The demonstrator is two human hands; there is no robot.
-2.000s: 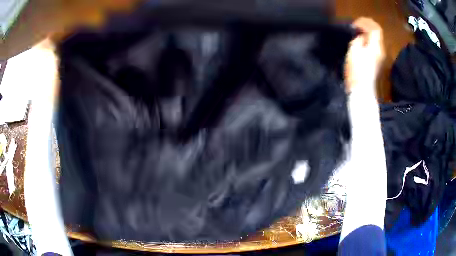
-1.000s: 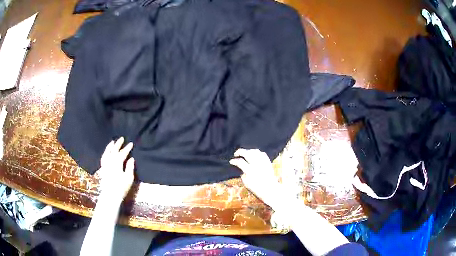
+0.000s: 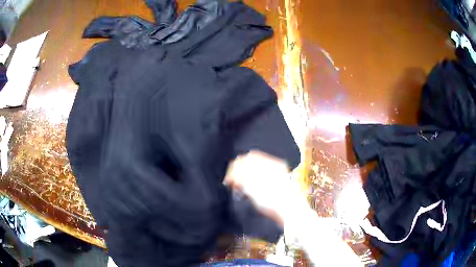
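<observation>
A black jacket (image 3: 156, 120) lies matte side up on the brown table, its lower part blurred and hanging over the front edge. My right hand (image 3: 257, 174) is over the jacket's right part, blurred; whether its fingers grip cloth cannot be told. My left hand is not visible; a small pale patch shows at the bottom edge, beside the jacket. A partly shiny black garment pile (image 3: 177, 26) lies behind the jacket at the top.
The scratched brown table (image 3: 365, 68) has a yellowish seam right of the jacket. A black garment heap (image 3: 412, 167) with a pale curling strip (image 3: 402, 240) lies at the right edge. White sheets (image 3: 22, 68) lie at the left. A little blue shows at bottom right.
The jacket has moved toward me and leftward, uncovering the pile behind and the table seam. My left hand has gone out of sight. My right hand is now over the jacket's right part.
</observation>
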